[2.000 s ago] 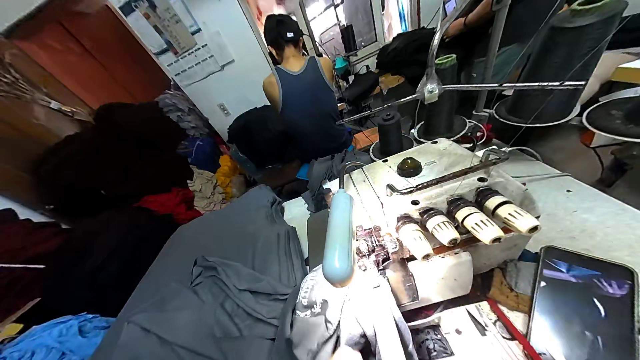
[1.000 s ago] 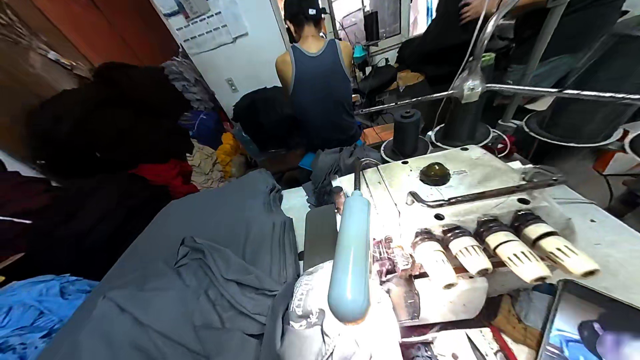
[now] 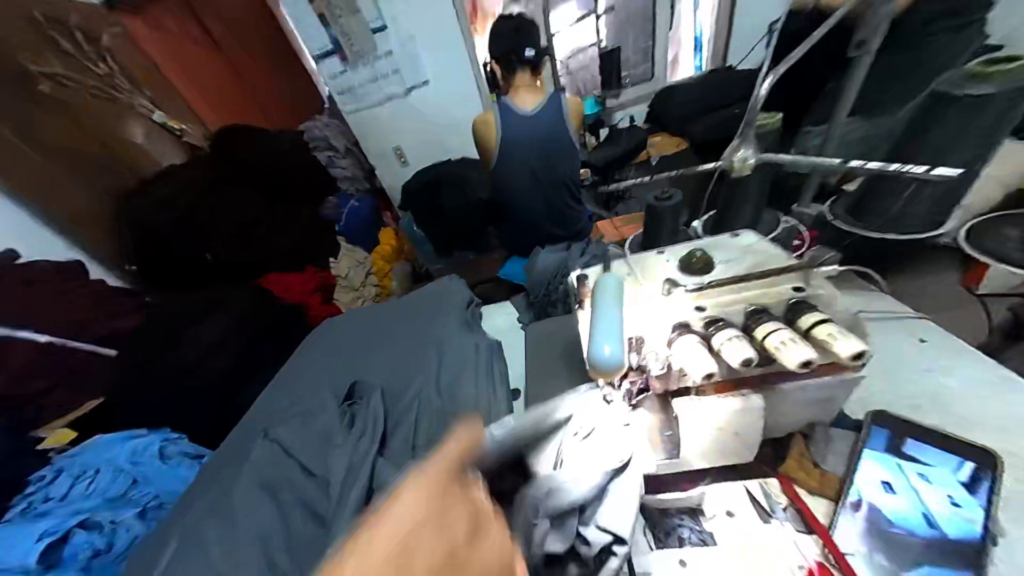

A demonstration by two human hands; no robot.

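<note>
One bare hand shows, my left hand (image 3: 436,508), blurred at the bottom centre, with thumb and fingers against a bunched grey fabric piece (image 3: 584,472); whether it grips the cloth is unclear. That fabric reaches up to the needle area of an overlock sewing machine (image 3: 744,320), under a brightly lit spot. A light blue rounded cylinder (image 3: 606,324) stands at the machine's left side. Left of the hand lies a stack of dark grey fabric (image 3: 320,448). My right hand is not in view.
A smartphone (image 3: 920,496) lies at the right on the white table (image 3: 920,352). Thread cones (image 3: 664,220) stand behind the machine. Ahead sits a person in a tank top (image 3: 538,168). Blue cloth (image 3: 104,496) and dark garment heaps (image 3: 224,200) are at the left.
My left hand has come into view at the bottom centre, beside the grey fabric. The view has shifted, and the whole phone shows again at the right.
</note>
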